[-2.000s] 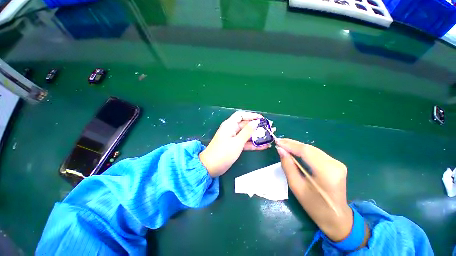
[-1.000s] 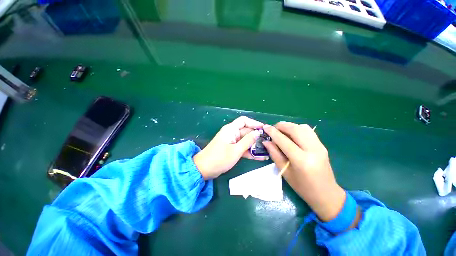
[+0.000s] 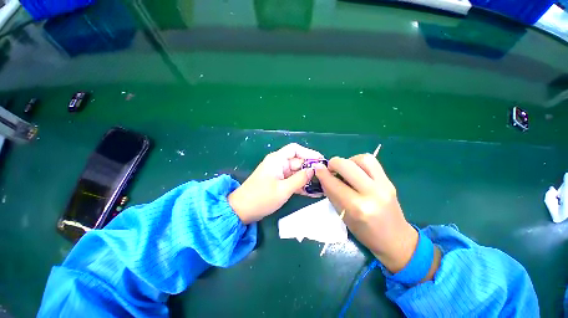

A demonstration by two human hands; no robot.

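Observation:
A small dark smartwatch case [image 3: 314, 184] with a shiny rim is held up in front of me, partly covered by fingers. My left hand [image 3: 271, 184] grips it from the left side. My right hand [image 3: 372, 208] has its thumb and index fingertips on the case's upper right part; what they touch there is hidden. A thin pale wooden stick [image 3: 377, 150] is also kept in my right hand, its upper end showing above the knuckles and its lower part below the palm. A white wipe [image 3: 313, 222] lies on the green surface just below the hands.
A large glossy black slab, likely a smartphone [image 3: 104, 180], lies at left. Small units lie at far left [image 3: 77, 101] and far right [image 3: 520, 118]. A crumpled white wad [image 3: 556, 200] is at the right edge. Blue bins [image 3: 514, 9] and a white tray [image 3: 436, 4] edge stand at the back.
The right hand has moved from poking the stick at the case to pressing fingertips on it, with the stick now tucked in the hand. The view has shifted slightly.

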